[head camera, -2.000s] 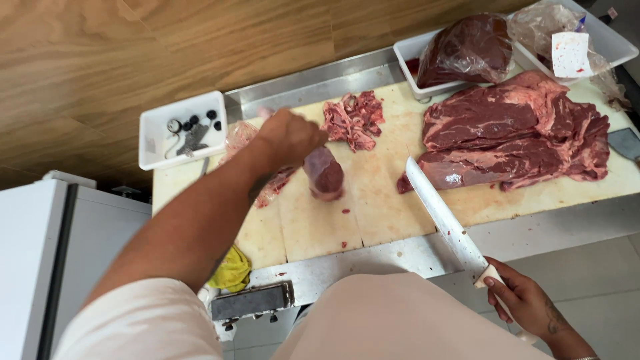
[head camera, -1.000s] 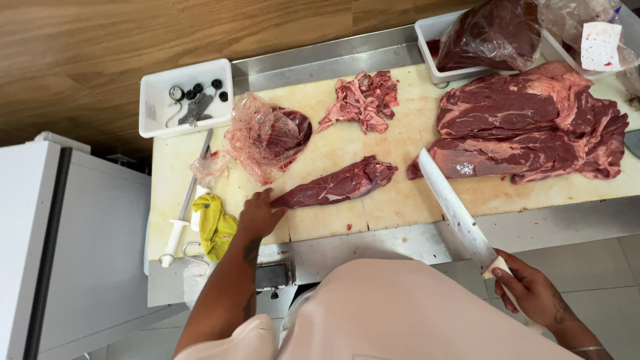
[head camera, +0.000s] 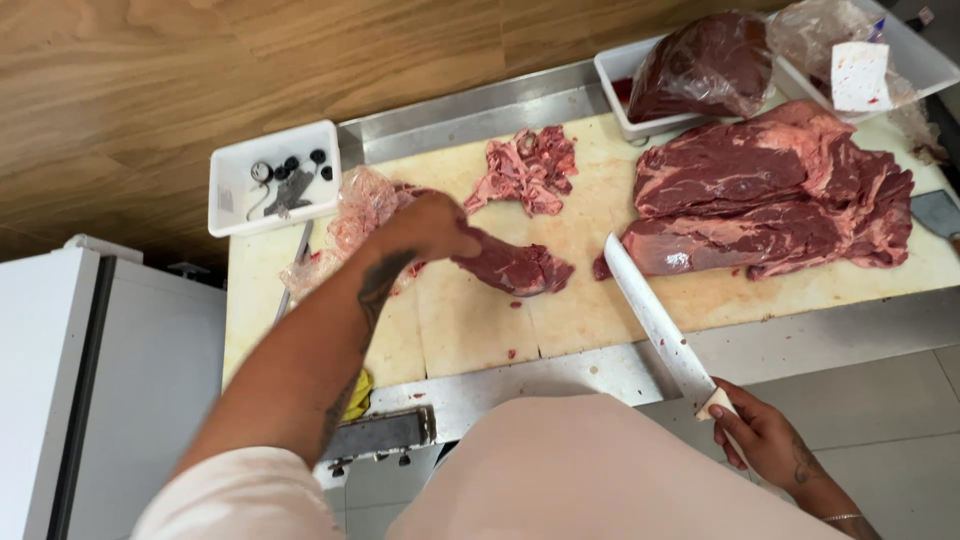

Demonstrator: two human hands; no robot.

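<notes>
My left hand [head camera: 442, 227] grips one end of a long piece of raw meat [head camera: 517, 264], whose other end lies over the cutting board [head camera: 480, 330]. Beside and partly behind that hand is meat in a clear plastic bag [head camera: 364, 206]. My right hand [head camera: 757, 435] holds a large butcher's knife [head camera: 660, 322] by its white handle, blade pointing up and left, with the tip near a large slab of raw meat [head camera: 772, 195] on the right of the board. A heap of meat trimmings [head camera: 525, 171] lies at the board's back middle.
A white tray [head camera: 225, 169] with small black parts stands at the back left. Bagged meat [head camera: 701, 67] fills a white tub at the back right, near another tub [head camera: 919, 52]. A sharpening steel [head camera: 304, 247], yellow cloth [head camera: 360, 394] and a wide blade [head camera: 937, 217] lie around the board.
One second ago my left hand was at the left end of the meat near the board's front edge; now it has moved back with that end in its grasp. My right hand keeps the knife.
</notes>
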